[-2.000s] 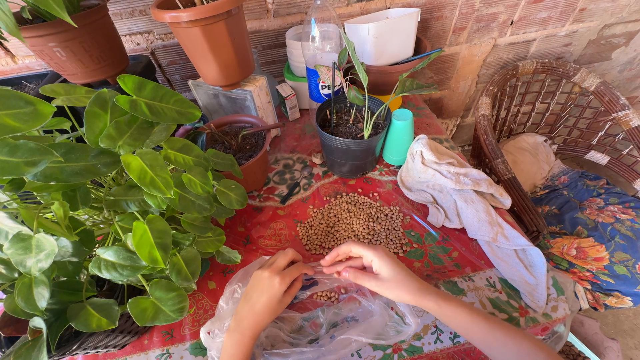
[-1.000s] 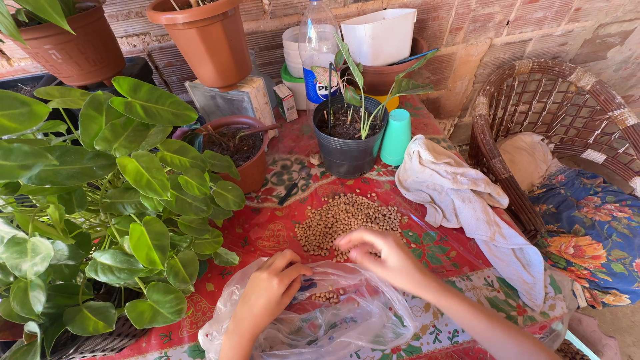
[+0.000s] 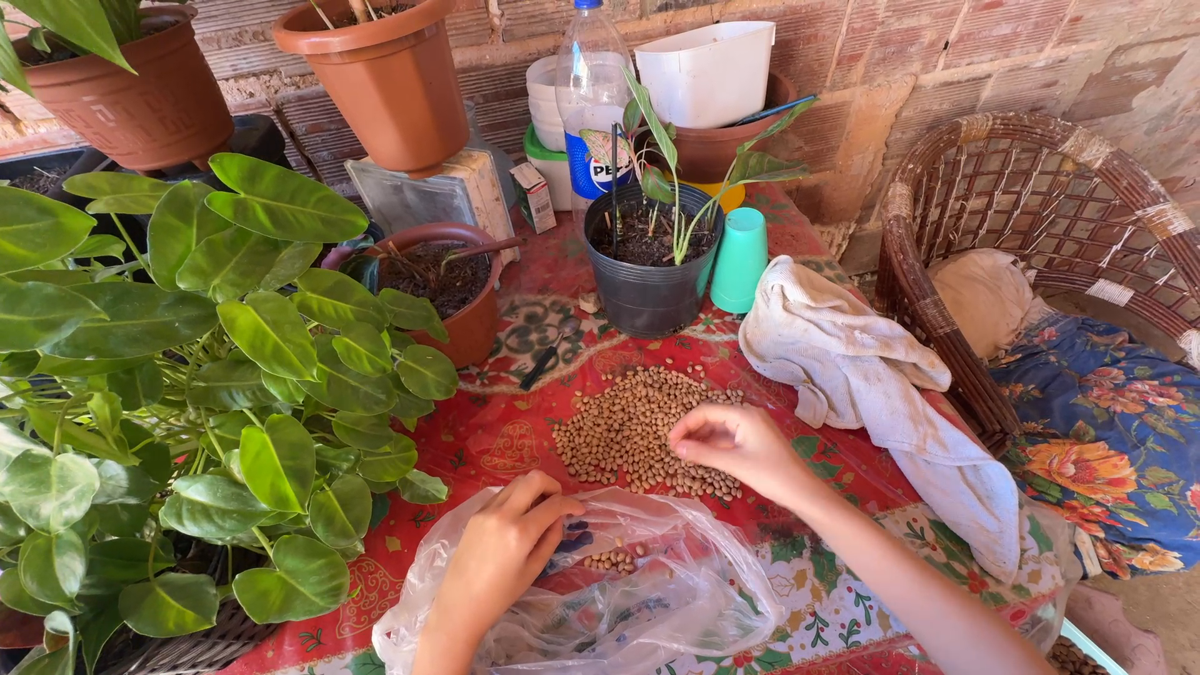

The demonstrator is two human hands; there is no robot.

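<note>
A loose pile of tan dried beans (image 3: pixel 628 427) lies on the red patterned tablecloth (image 3: pixel 506 441). My right hand (image 3: pixel 727 445) is over the pile's right edge, thumb and fingertips pinched together; whether a bean is between them is hidden. Nearer me is a clear plastic bag (image 3: pixel 656 600), with a small cluster of beans (image 3: pixel 614 561) showing in it. My left hand (image 3: pixel 511 539) holds the bag's left upper edge, fingers curled.
Leafy plants (image 3: pixel 272 469) crowd the left side. Behind the beans stand a black plant pot (image 3: pixel 647 291), a turquoise cup (image 3: pixel 741 262) and a terracotta pot (image 3: pixel 469 309). A whitish cloth (image 3: pixel 844 356) lies at right, beside a wicker chair (image 3: pixel 947 347).
My right hand has moved away from my left, where the two were close together above the bag, and is now over the right side of the bean pile. My left hand has stayed at the bag.
</note>
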